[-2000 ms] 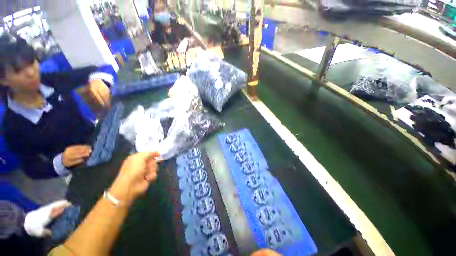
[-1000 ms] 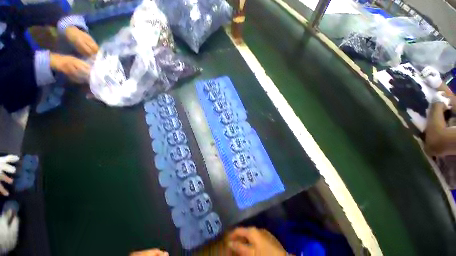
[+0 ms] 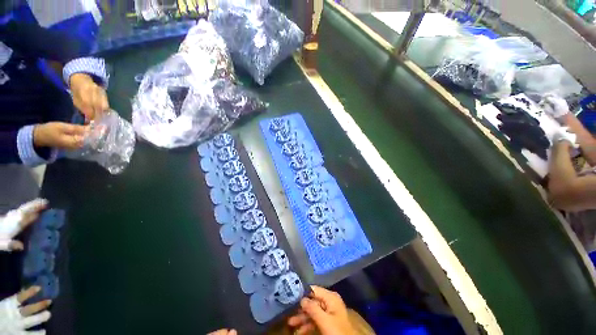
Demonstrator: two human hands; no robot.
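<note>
A row of overlapping blue-grey plastic housings (image 3: 263, 240) with round slotted inserts lies on a long black carrier board (image 3: 292, 254). My right hand (image 3: 325, 313) is at the board's near right corner, thumb and fingertips closed on its edge. Only a fingertip-size part of my left hand (image 3: 222, 332) shows at the bottom edge; what it does is hidden. A second row of housings (image 3: 312, 192) lies on a bright blue textured tray (image 3: 340, 255) to the right.
Clear bags of small parts (image 3: 173, 105) and a full bag (image 3: 256, 36) lie beyond the rows. A co-worker's hands (image 3: 88, 108) hold a clear bag. White-gloved hands (image 3: 26, 314) are at left, beside more housings. The cream-edged green conveyor (image 3: 418, 170) runs along the right.
The view has tilted down since the first frame. My left hand has moved from the bags to the bottom edge. My right hand has closed on the board's corner, and the board has shifted slightly right.
</note>
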